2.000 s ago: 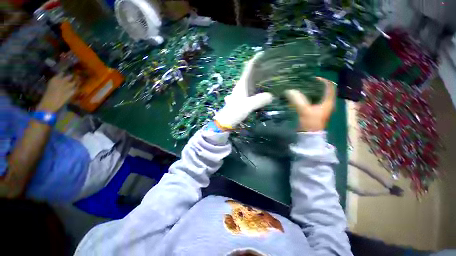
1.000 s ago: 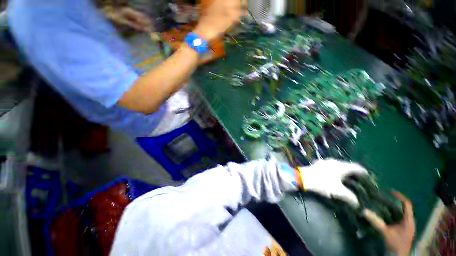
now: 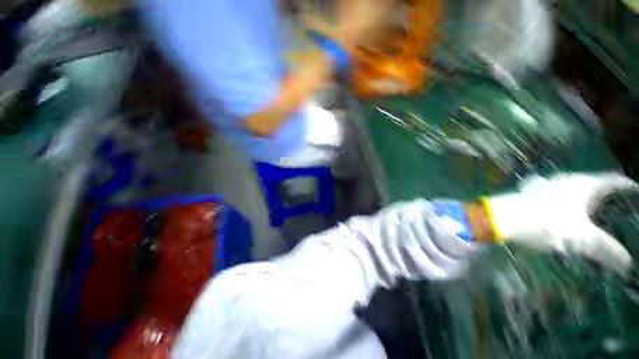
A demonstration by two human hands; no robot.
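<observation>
The frame is strongly blurred. My left hand [image 3: 571,217], in a white knit glove with a yellow cuff, is at the right edge over the green mat. Its fingers curve around a dark green bundle [image 3: 618,214], which looks like the stacked ring units and is cut off by the edge. My right hand is out of the picture. Blurred ring units with pale leads [image 3: 483,137] lie on the mat beyond my left hand.
A co-worker's blue sleeve [image 3: 224,63] and forearm are at the upper middle, beside an orange bench tool [image 3: 389,70]. A blue crate [image 3: 228,235] with red contents stands at lower left. A blue frame-like object [image 3: 324,193] is below the co-worker.
The view has swung left and down, bringing the blue crate further in. My left hand has shifted to the right edge with the bundle; my right hand has left the picture.
</observation>
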